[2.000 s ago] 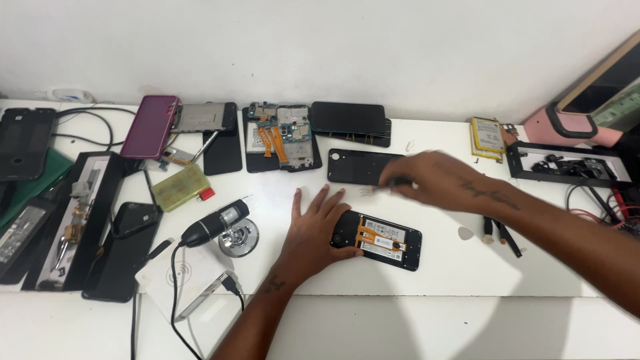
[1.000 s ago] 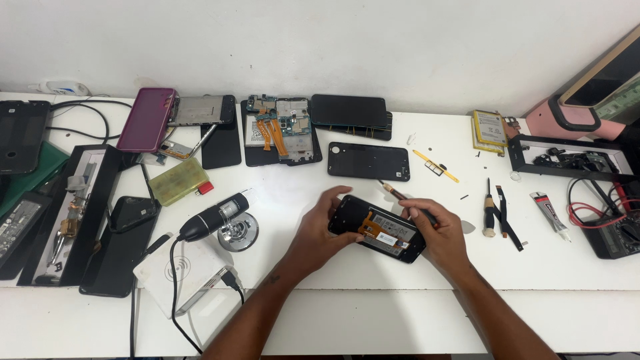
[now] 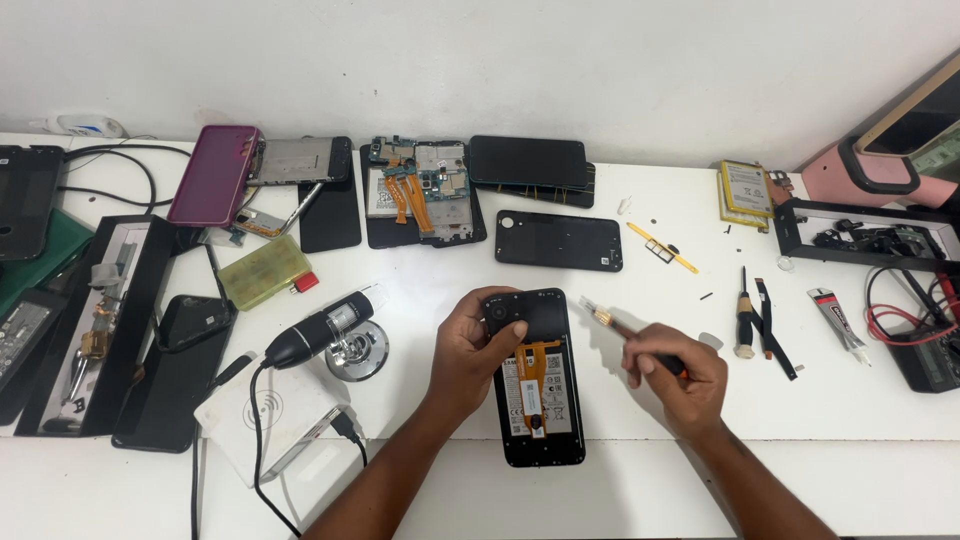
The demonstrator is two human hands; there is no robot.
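My left hand (image 3: 476,349) holds a smartphone with its back cover off (image 3: 574,382) upright in view, the thumb near its camera. Orange flex cables (image 3: 532,375) run over the phone's battery (image 3: 557,390). To the right, my right hand (image 3: 679,375) grips a slim precision tool (image 3: 624,328) with a dark handle; its pale tip points up and left, apart from the phone. Beyond the phone lies a black phone back cover (image 3: 559,241). A screwdriver (image 3: 744,319) and a black flex strip (image 3: 772,330) lie to the right of my right hand.
A USB microscope (image 3: 315,330) lies at the left by a white box (image 3: 262,420). Opened phones and boards (image 3: 431,187) line the back. Right are a glue tube (image 3: 838,322), a multimeter (image 3: 926,360), batteries (image 3: 745,191), a parts tray (image 3: 787,232) and a yellow tool (image 3: 682,259).
The phone, slanted in my left hand a second ago, now stands upright in view. My right hand has moved away from it to the right, still with the tool.
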